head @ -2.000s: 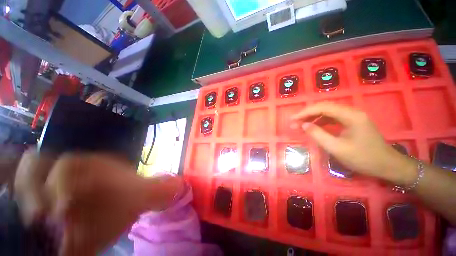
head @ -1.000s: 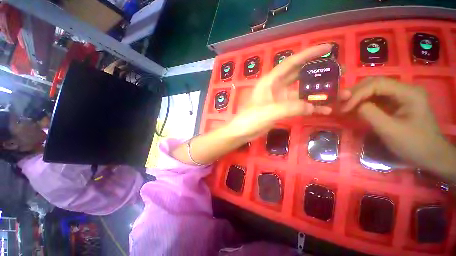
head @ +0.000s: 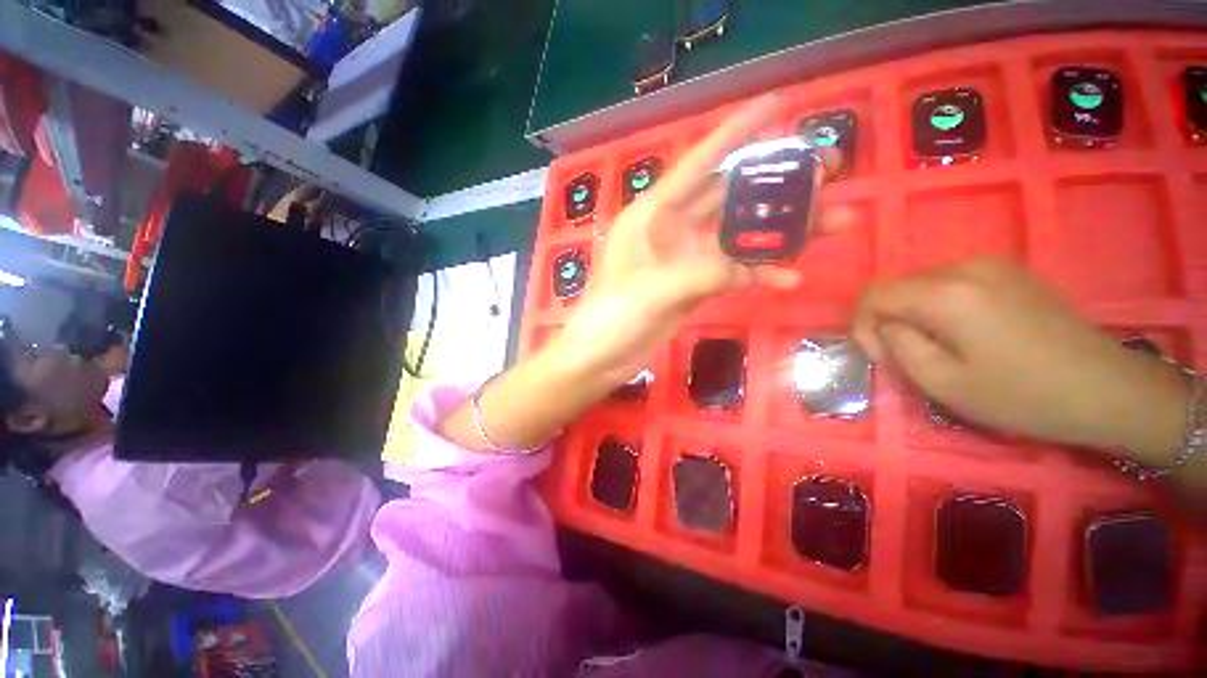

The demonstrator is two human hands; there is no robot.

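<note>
My left hand (head: 662, 252) holds a smartwatch (head: 768, 205) face up over the far part of the red foam tray (head: 966, 219); its lit screen shows white text and a red button. My right hand (head: 980, 344) hovers over the tray to the right, fingers curled down; whether it holds anything is hidden. Green-display watches (head: 948, 125) sit in the far row, and one more (head: 569, 273) at the left of the second row. Dark-screen watches (head: 980, 543) lie in the two near rows; one (head: 833, 376) shows white glare.
A black monitor (head: 258, 338) stands at left, with paper sheets (head: 457, 318) and a thin cable between it and the tray. Two watches (head: 706, 24) lie beyond the tray on the green mat. Another person in a pink smock (head: 212, 523) is at far left.
My left hand, blurred at lower left two seconds ago, came over the tray and now holds the lit watch. Since one second ago, my right hand has moved down and left, away from that watch.
</note>
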